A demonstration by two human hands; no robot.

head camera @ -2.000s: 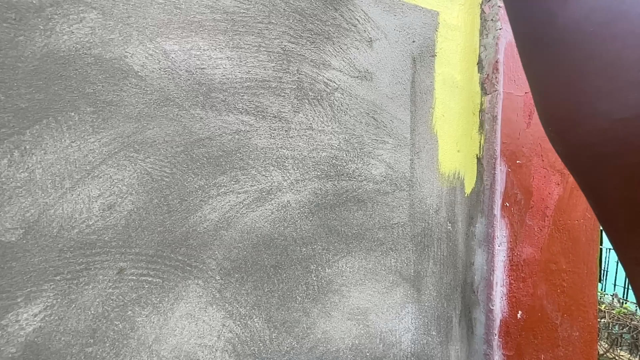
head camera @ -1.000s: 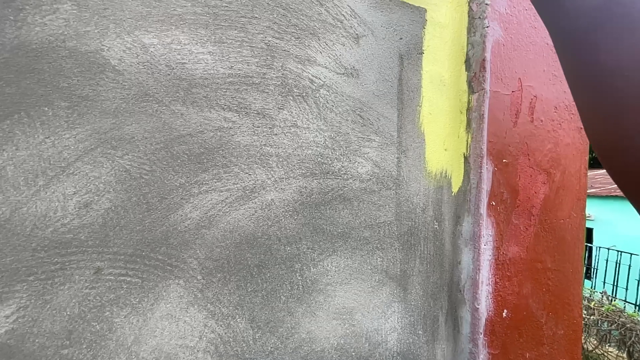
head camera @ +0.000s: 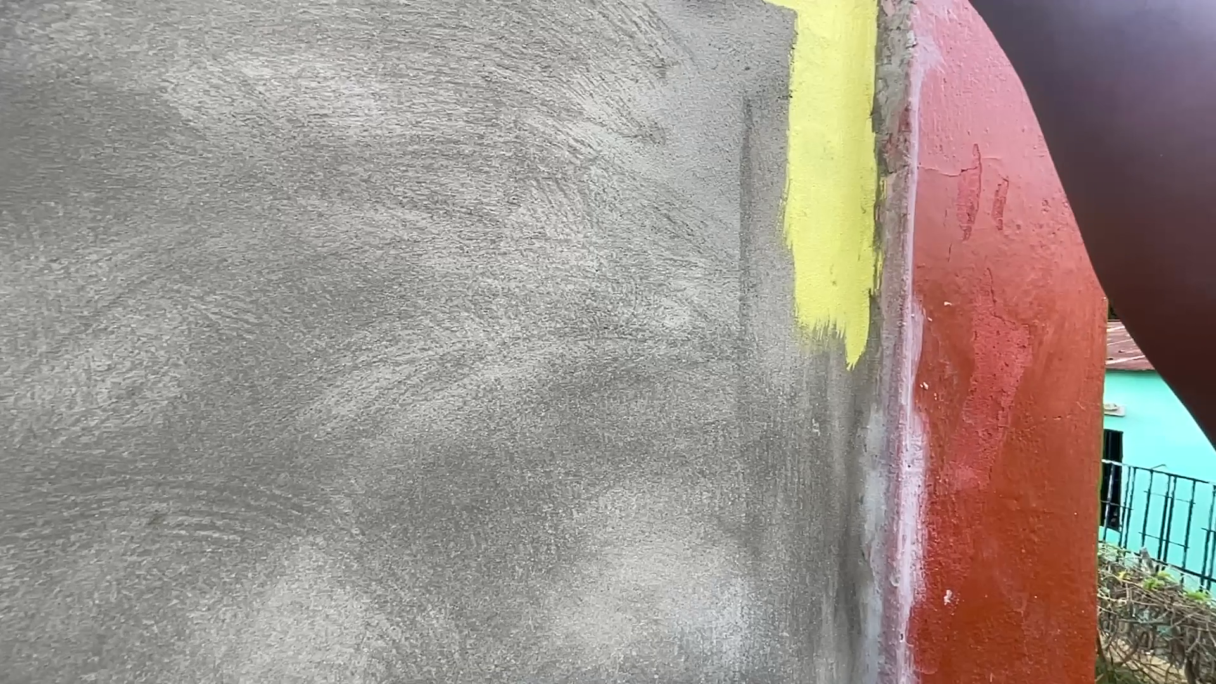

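Neither of my hands is in view. A bare arm (head camera: 1130, 161) crosses the upper right corner, close to the camera; its hand is outside the picture. Behind it stands a red-painted pillar (head camera: 1007, 456) with chipped and scuffed patches. Left of the pillar, a grey cement-plastered wall (head camera: 427, 332) with curved trowel or brush marks fills most of the view. A strip of yellow paint (head camera: 831, 180) runs down the wall's right edge and ends in ragged brush marks. No brush or other tool can be seen.
A rough narrow joint (head camera: 895, 123) separates the wall from the pillar. Beyond the pillar at the right are a turquoise building (head camera: 1154, 418), a dark metal railing (head camera: 1173, 513), a rusty roof edge (head camera: 1126, 347) and dry brush (head camera: 1154, 617).
The view has shifted slightly, and more of the turquoise building and railing shows at the right. The yellow strip looks the same.
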